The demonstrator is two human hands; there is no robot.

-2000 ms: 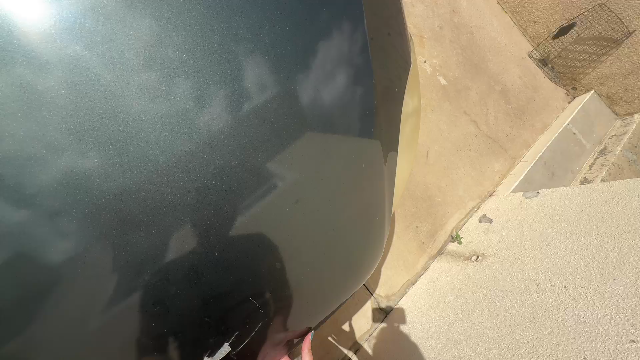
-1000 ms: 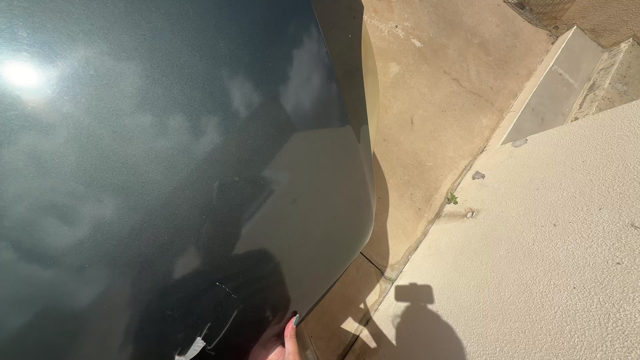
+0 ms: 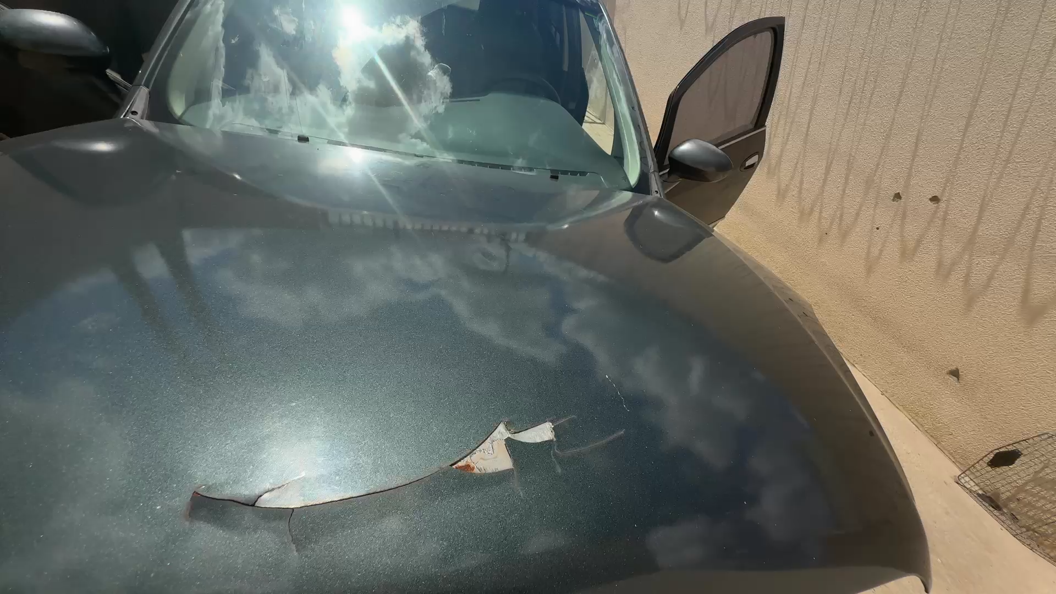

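Observation:
Neither of my hands shows in the head view now. The dark grey hood of a car (image 3: 396, 346) fills most of the frame and looks lowered. A long crack with peeled paint (image 3: 355, 497) runs across its front part, and a pale patch with a rusty spot (image 3: 487, 455) lies at its right end. Fine scratches (image 3: 594, 444) mark the paint beside it. Behind the hood is the windshield (image 3: 396, 99), reflecting sun and clouds.
On the right a car door (image 3: 718, 107) stands open, with a side mirror (image 3: 700, 160) near it. Beyond is a rough beige wall (image 3: 907, 148). A wire grid (image 3: 1019, 491) lies at the lower right by the wall. Another side mirror (image 3: 54, 33) is at the upper left.
The view has swung up and back over the whole hood. A hand at the hood's edge, seen at the bottom in both earlier frames, is out of view.

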